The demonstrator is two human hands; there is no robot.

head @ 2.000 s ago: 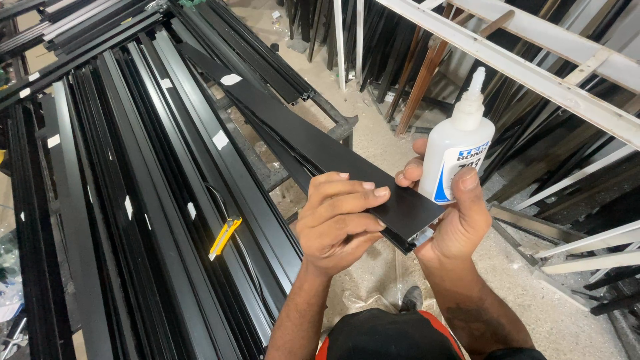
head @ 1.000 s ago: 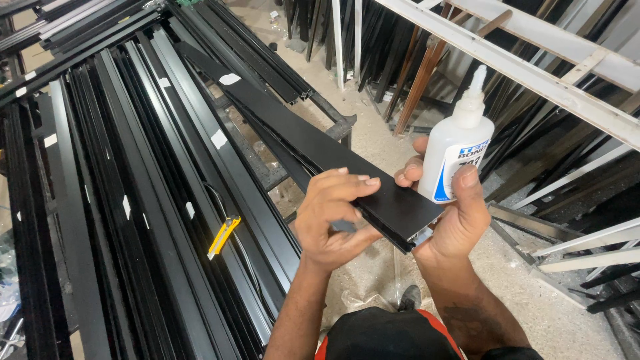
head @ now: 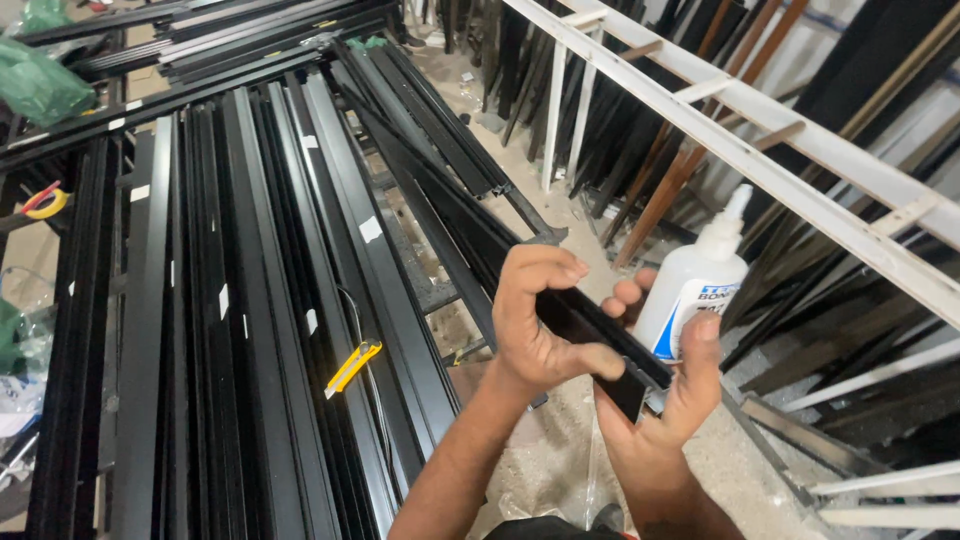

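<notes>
My left hand (head: 551, 326) grips a long black metal profile (head: 480, 232) near its close end, with the thumb on its edge and the fingers over the far side. The profile's channelled side shows, and its far part runs up and left over the rack. My right hand (head: 675, 375) holds a white plastic glue bottle (head: 688, 296) upright, nozzle up, and also supports the profile's end from below. Whether the nozzle is capped I cannot tell. A yellow snap-off utility knife (head: 353, 368) lies on the black profiles (head: 285, 300) left of my hands.
More dark profiles lie crosswise (head: 247, 45) at the back. A white metal ladder-like frame (head: 720, 127) spans the upper right, before upright dark and brown bars (head: 664, 195). Green plastic wrap (head: 45, 82) and a yellow tape roll (head: 46, 204) are at the left.
The profile has turned from its broad flat face to its channelled side. My left hand has shifted its grip, with the thumb now on the edge. My right hand keeps the bottle.
</notes>
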